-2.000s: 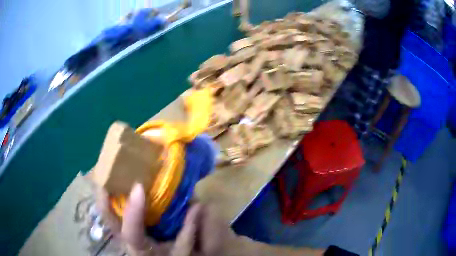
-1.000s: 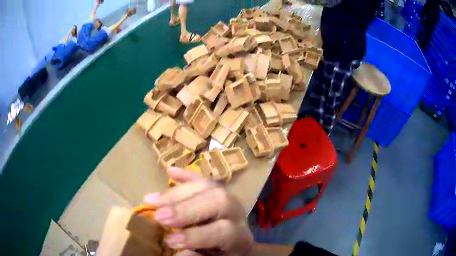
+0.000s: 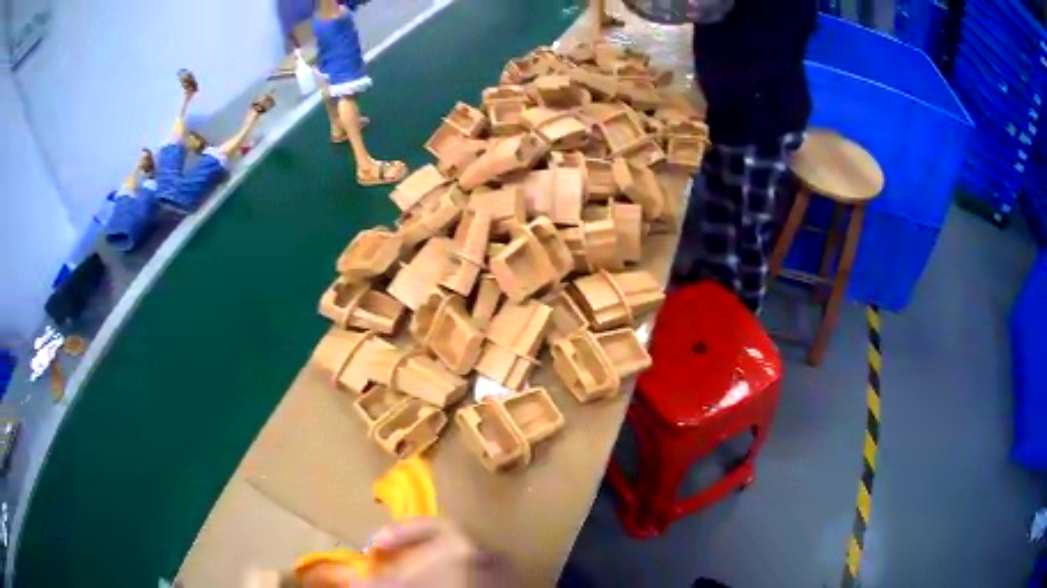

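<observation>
An orange-yellow sash part (image 3: 408,488) shows at the bottom, its broad tail pointing up and its ring cut off by the lower edge. A bit of a tan waist block (image 3: 270,578) shows beside the ring, also cut off. My right hand (image 3: 431,561) is blurred and partly out of the picture, its fingertips on the sash. The lower body with blue shorts is hidden or below the edge. My left hand is not in view.
Tan waist blocks (image 3: 528,258) are heaped on the bench (image 3: 287,459). The green belt (image 3: 230,299) carries a standing figure's lower body (image 3: 344,69). More shorts parts (image 3: 184,178) lie beyond. A red stool (image 3: 706,356), wooden stool (image 3: 844,167), blue crates (image 3: 890,149) and a person (image 3: 752,103) are right.
The sash part and tan block have dropped lower in the picture. My right hand has moved down, mostly out of view. The view has shifted and more of the belt figure shows.
</observation>
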